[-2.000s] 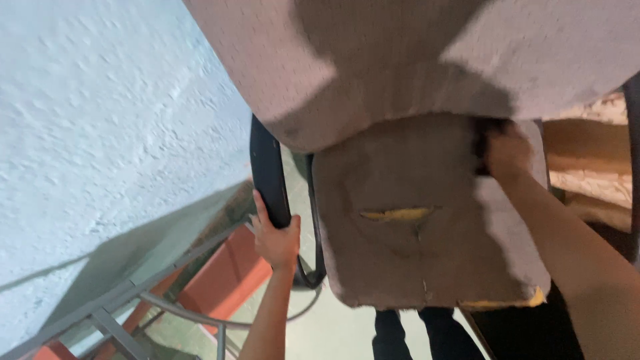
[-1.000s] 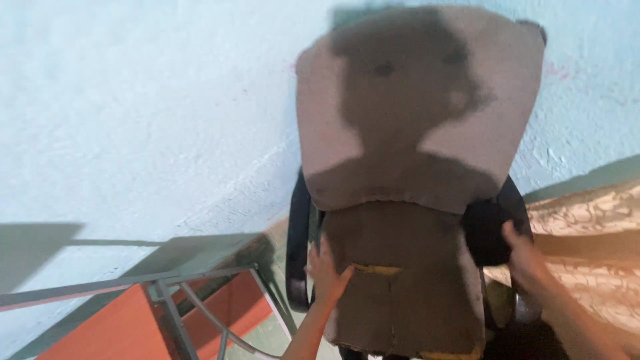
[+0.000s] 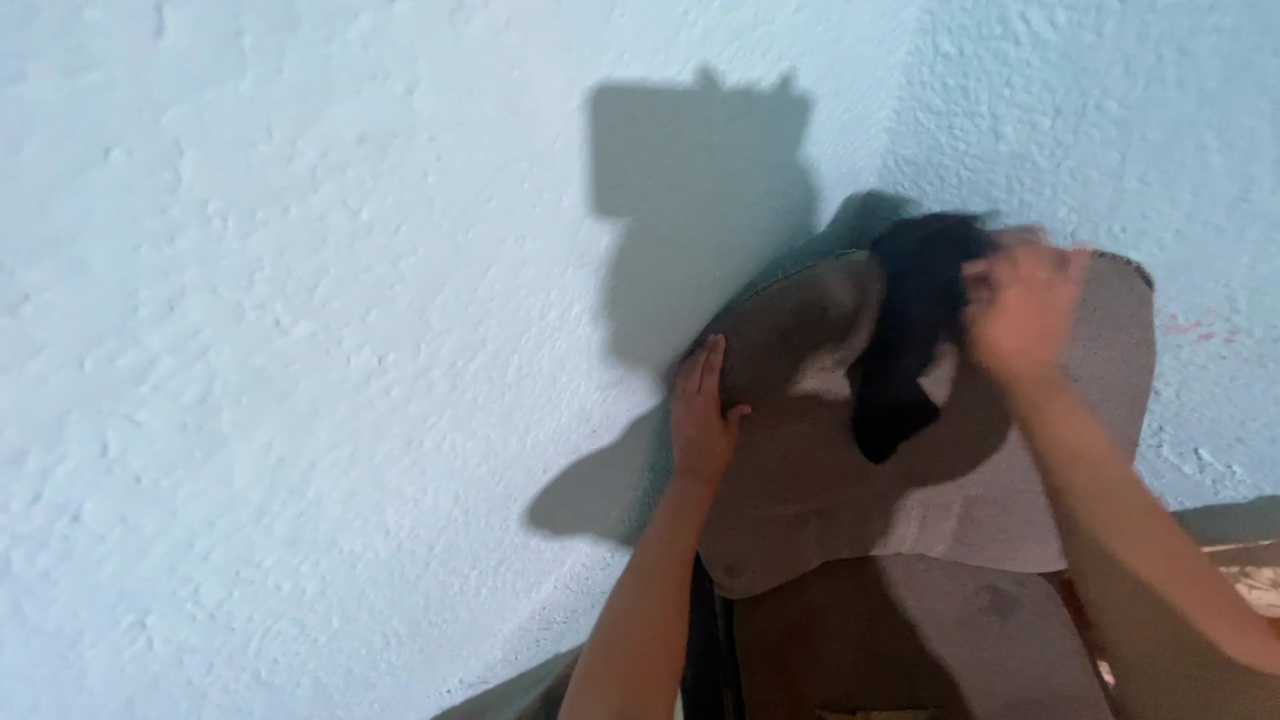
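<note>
An upholstered armchair with a worn grey-brown backrest [image 3: 800, 490] and seat [image 3: 1010, 630] fills the lower right of the head view. My left hand [image 3: 703, 415] rests on the backrest's left edge, fingers pointing up, holding nothing. Near the top of the backrest, my right hand [image 3: 1025, 300], blurred, grips a dark cloth [image 3: 915, 320] that hangs down over the upholstery. Part of the chair's black left armrest [image 3: 705, 640] shows beside my left forearm. A torn spot in the seat [image 3: 875, 714] is just visible at the bottom edge.
Rough light-blue walls [image 3: 350, 300] meet in a corner behind the chair, close to the backrest. Shadows fall on the wall and chair. At the right edge lies part of a patterned cloth [image 3: 1255, 585].
My left hand has gone from the armrest to the seat, then to the backrest's left edge. My right hand has moved from the seat up to the backrest's top with the dark cloth. The view has tilted up.
</note>
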